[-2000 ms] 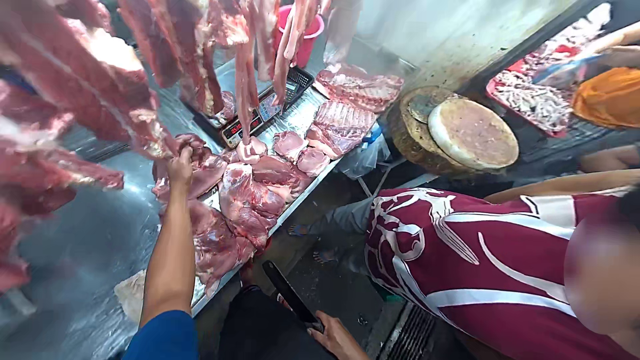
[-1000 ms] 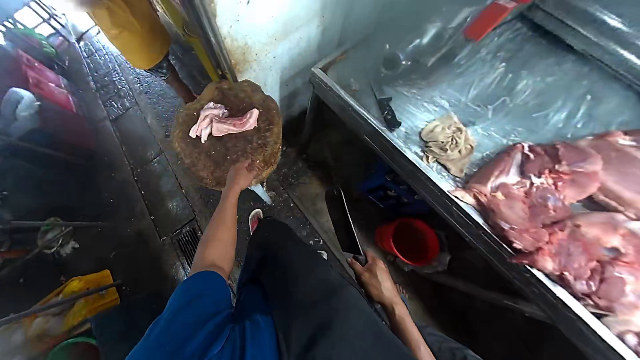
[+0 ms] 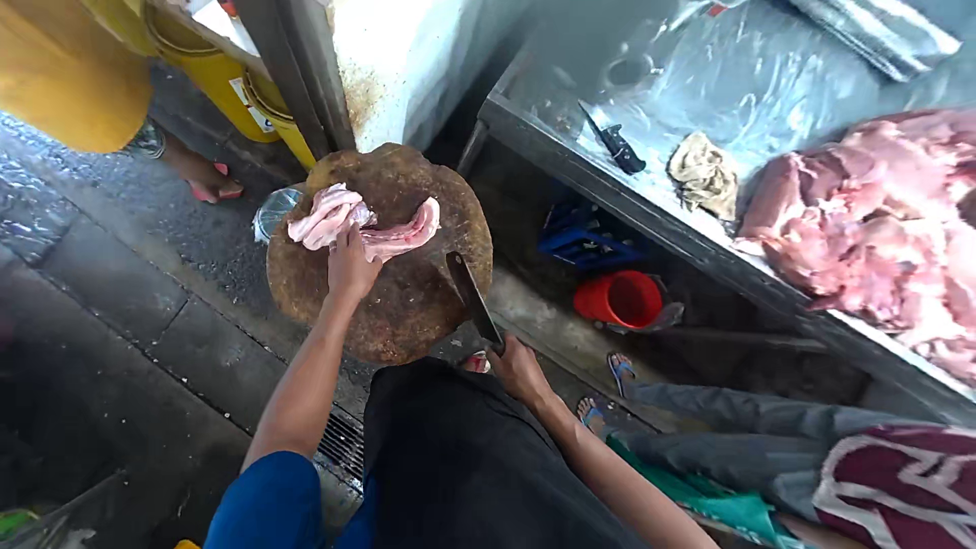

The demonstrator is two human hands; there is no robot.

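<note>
A round wooden chopping block [image 3: 412,305] stands in front of me with pale raw meat on it. My left hand [image 3: 354,267] rests on the meat, fingers at the spot where a folded piece [image 3: 328,217] meets a longer strip [image 3: 404,235]; whether it grips is hard to tell. In my right hand [image 3: 520,367] is the handle of a cleaver [image 3: 471,293], its dark blade reaching over the block's right edge, apart from the meat. On the metal table to the right lie a black-handled knife [image 3: 616,143], a crumpled cloth [image 3: 704,175] and a heap of raw meat [image 3: 877,229].
Below the metal table [image 3: 648,206] are a red bucket [image 3: 619,299] and a blue crate [image 3: 587,235]. A person in grey trousers [image 3: 717,435] is at lower right; another in yellow [image 3: 76,76] is at upper left, near yellow barrels [image 3: 229,76]. A floor drain grate [image 3: 343,446] lies beside my legs.
The view has swung from the hanging meat and meat counter to the chopping block. Since one second ago my left hand has moved onto the meat, and the cleaver has come over the block's edge.
</note>
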